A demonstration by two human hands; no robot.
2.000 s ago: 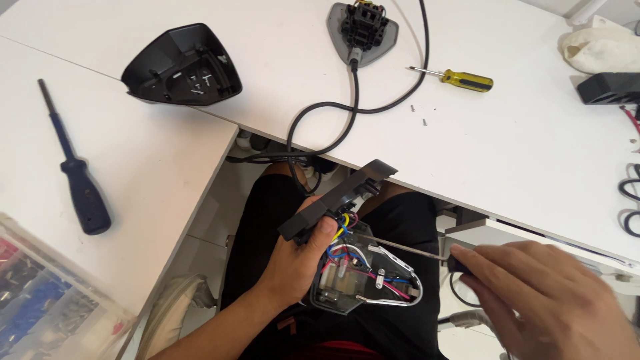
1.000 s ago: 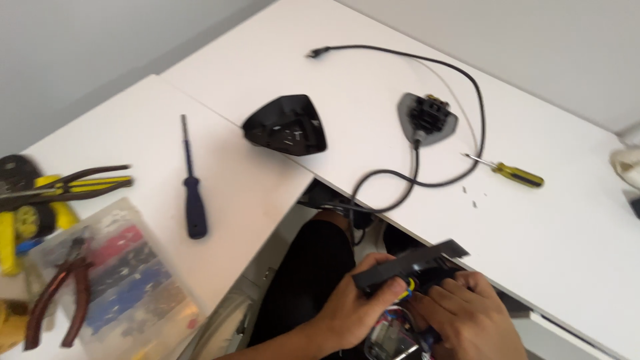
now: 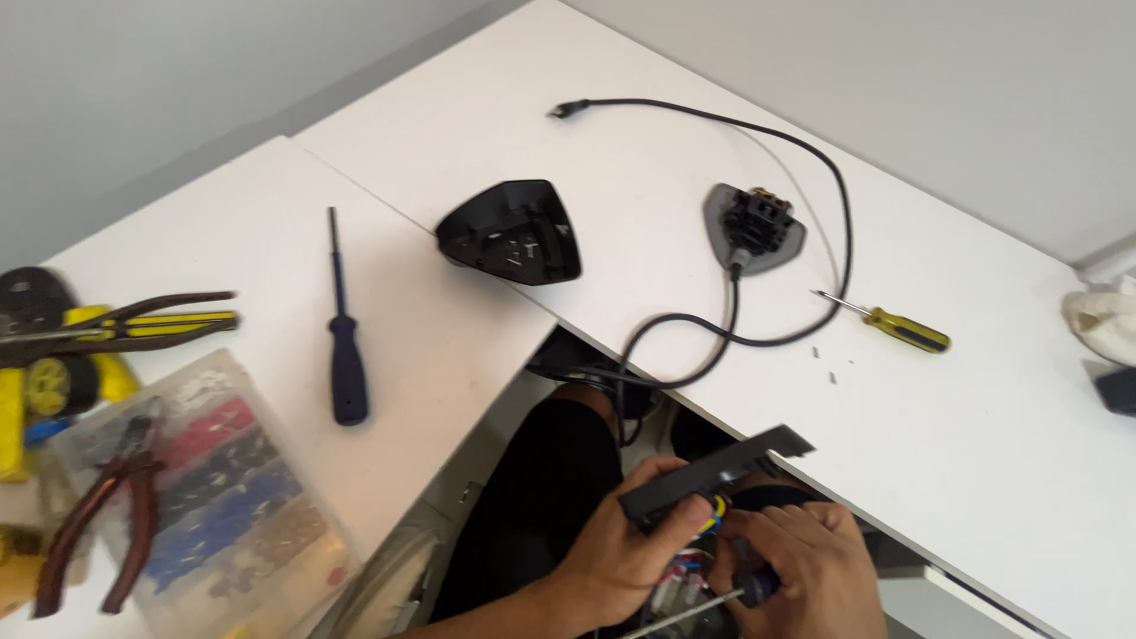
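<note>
My left hand (image 3: pixel 621 550) grips a black plastic housing part (image 3: pixel 710 475) above my lap, its thumb near yellow and blue wires. Below hangs an opened casing (image 3: pixel 683 595) with coloured wires, partly hidden by my hands. My right hand (image 3: pixel 808 568) holds a screwdriver (image 3: pixel 754 587) by its dark handle, the shaft pointing down and left, while its fingertips are at the wires. On the table lie an empty black plastic shell (image 3: pixel 510 232), a grey base with a black mechanism (image 3: pixel 754 226) and its black cable (image 3: pixel 848 222), and a yellow-handled screwdriver (image 3: pixel 905 330).
A dark blue screwdriver (image 3: pixel 347 368) lies on the left table. Further left are a compartment box of coloured connectors (image 3: pixel 222 524), brown-handled pliers (image 3: pixel 142 515) on it, and yellow-and-black pliers (image 3: pixel 169 324). Small screws (image 3: pixel 832 378) lie near the table edge. A white cloth (image 3: pixel 1100 324) is at far right.
My right hand has moved left to the wires beside my left hand; the screwdriver shaft, earlier reaching across to the casing, now points down and left. The view has shifted, showing more of the left table.
</note>
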